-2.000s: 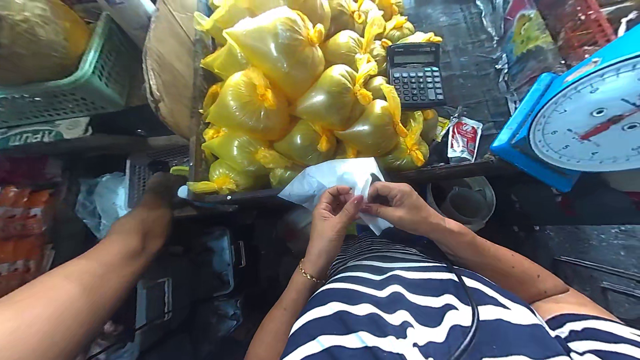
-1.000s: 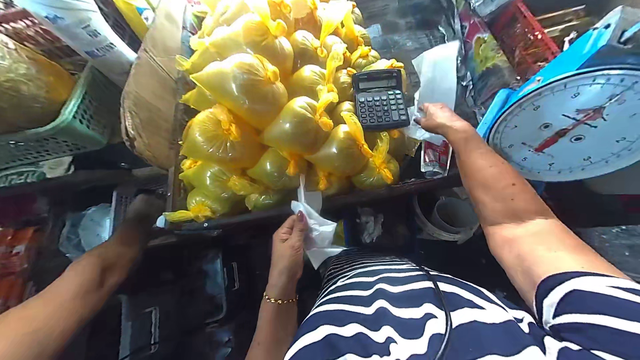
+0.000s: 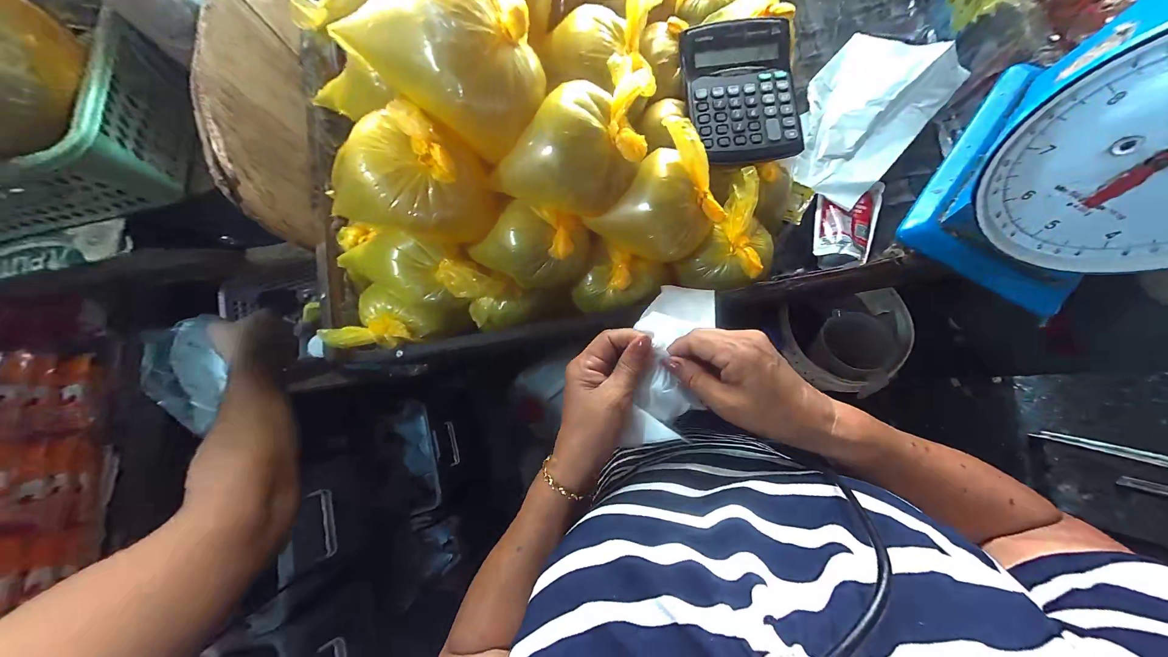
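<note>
Both my hands meet over my lap at a crumpled piece of white paper or thin plastic (image 3: pixel 671 388). My left hand (image 3: pixel 607 388) pinches its left side between thumb and fingers. Opposite it, my right hand (image 3: pixel 753 379) pinches the right side. Just beyond them lie several knotted yellow plastic bags (image 3: pixel 566 151) with contents that cannot be made out. A black calculator (image 3: pixel 742 89) rests on the bags at the right. Beside it is a second white sheet (image 3: pixel 871 105), partly over a red and white packet (image 3: pixel 847 224).
A blue dial scale (image 3: pixel 967 205) stands at the right. Below the counter edge is a round container (image 3: pixel 890 342). Another person's arm (image 3: pixel 242 465) reaches in from the left, near a clear plastic bag (image 3: pixel 187 374). A green basket (image 3: pixel 119 137) and a round wooden board (image 3: pixel 251 119) are at the upper left.
My right hand, at the white sheet beside the calculator a second ago, has come back to my left hand. That sheet now lies let go. The other person's arm has moved.
</note>
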